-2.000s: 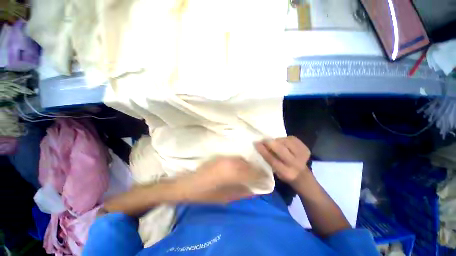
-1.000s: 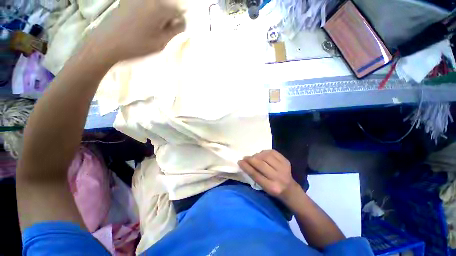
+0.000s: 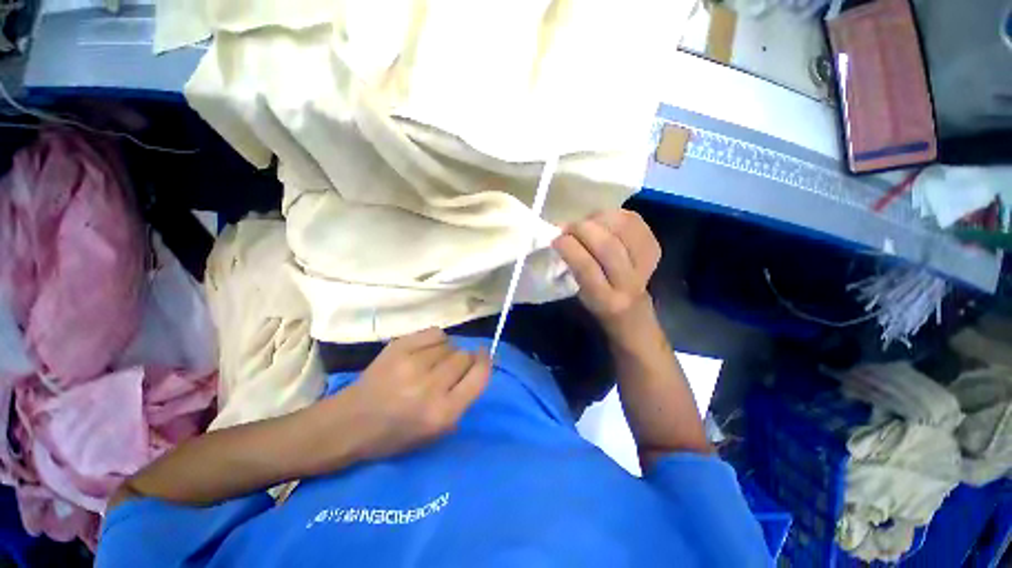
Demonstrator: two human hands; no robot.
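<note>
Cream fabric (image 3: 377,222) lies in soft folds from the table down over my lap. A narrow white tape (image 3: 516,277) runs slanting across its right part, from the fabric near the table edge down to my left-side fingertips. My left hand (image 3: 427,383), low at centre over the blue shirt, pinches the tape's lower end. My right hand (image 3: 608,257) pinches the cream fabric's right edge beside the tape; whether it also holds the tape cannot be told.
The pale table has a ruler (image 3: 766,172) along its front edge and a tan patch (image 3: 673,144). A phone (image 3: 883,89) lies at upper right. White strips (image 3: 904,302) hang off the right edge. Pink cloth (image 3: 78,255) is at left. Blue crates (image 3: 793,444) and a white board are at lower right.
My left hand has come down from the upper left to the lap and now holds the tape. My right hand sits higher in view at the fabric edge. The view has shifted and tilted.
</note>
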